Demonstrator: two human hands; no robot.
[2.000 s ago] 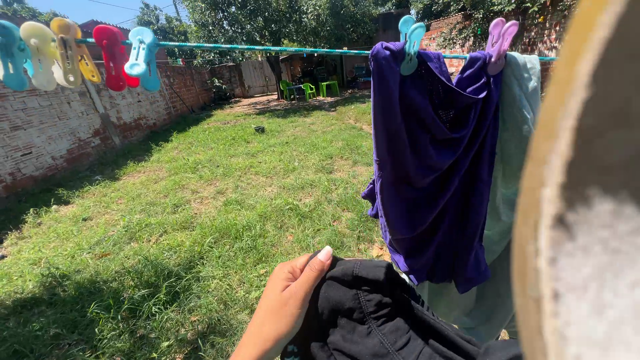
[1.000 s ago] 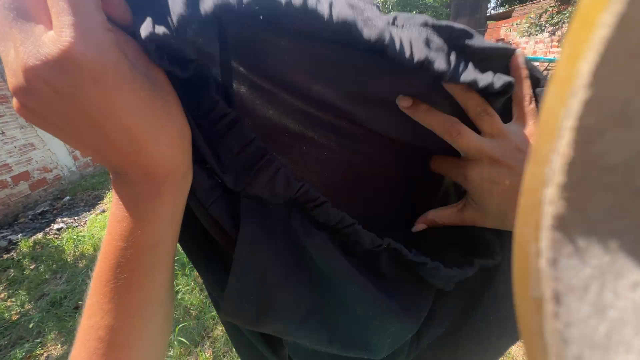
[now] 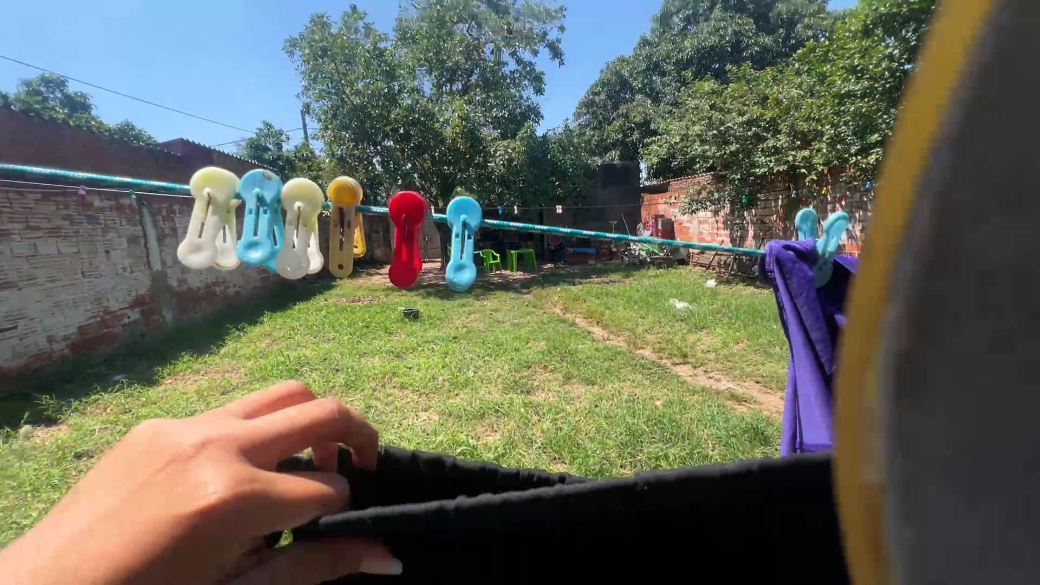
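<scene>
Along the bottom, a black cloth garment (image 3: pixel 601 528) with a gathered waistband is spread wide. My left hand (image 3: pixel 236 479) grips its left end between thumb and fingers. My right hand is out of sight; the garment's right end passes behind a large blurred object. Above runs a teal clothesline (image 3: pixel 593 234) carrying cream, blue and amber clothespins, a red clothespin (image 3: pixel 406 240) and a light blue clothespin (image 3: pixel 462 244). At the right, a purple garment (image 3: pixel 804 349) hangs from the line by a light blue clothespin (image 3: pixel 827 244).
A blurred yellow-rimmed object (image 3: pixel 942 325) blocks the right side close to the camera. Grass (image 3: pixel 487 366) covers the yard, with a brick wall (image 3: pixel 73 276) at the left. Green plastic chairs (image 3: pixel 522 258) stand far back under trees.
The black garment, held up in front of the camera by both hands one second ago, is now lower, below the line. My right hand has gone from view. The view has shifted.
</scene>
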